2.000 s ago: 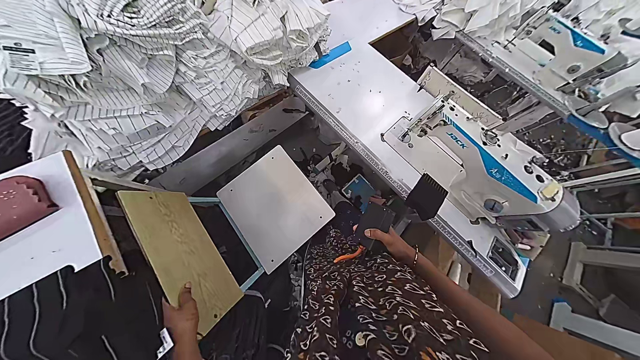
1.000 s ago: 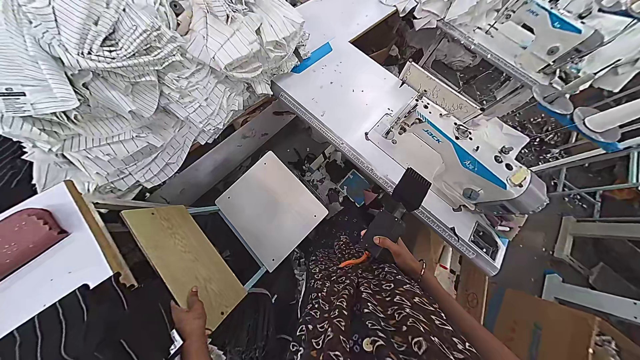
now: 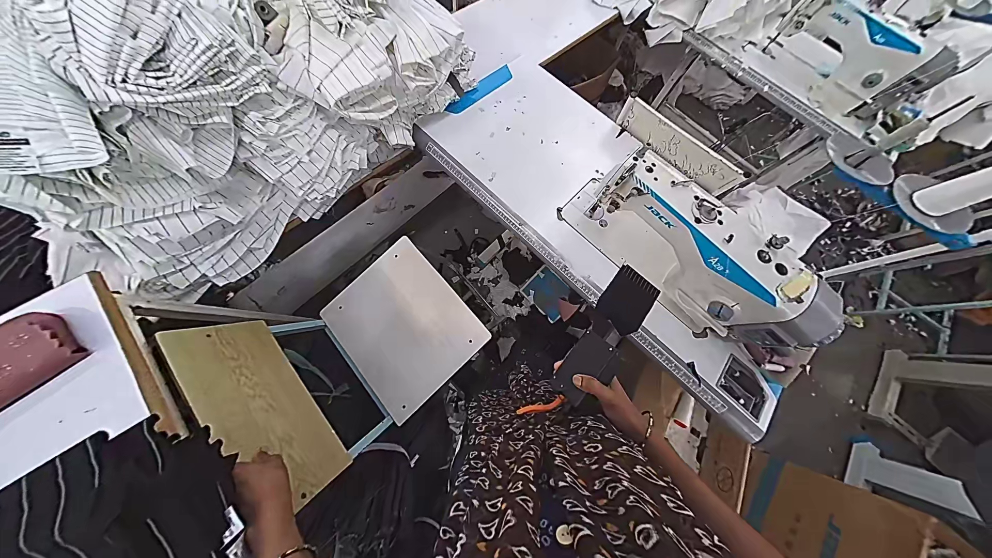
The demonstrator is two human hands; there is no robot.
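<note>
My right hand [image 3: 601, 391] is closed around a black box-like device [image 3: 587, 362] with a ribbed black end, above my patterned clothing; an orange strip [image 3: 541, 404] sticks out beside it. My left hand [image 3: 266, 480] rests at the lower edge of a tan wooden board [image 3: 252, 395]; its fingers are partly hidden, so its grip cannot be told. Next to that board lies a pale square board [image 3: 404, 329], both on a blue metal frame [image 3: 360, 372]. Black striped fabric [image 3: 108, 496] lies left of my left hand.
A Jack sewing machine [image 3: 697, 240] stands on a white table [image 3: 535, 132] at the right, with another machine [image 3: 860, 54] behind. Striped white garments [image 3: 232, 116] are heaped at the upper left. A white tabletop [image 3: 70, 403] bears a dark pink piece [image 3: 35, 356]. Cardboard boxes [image 3: 837, 504] stand lower right.
The black device in my right hand has turned and tilted since the first frame. My left hand stays at the lower edge of the tan board.
</note>
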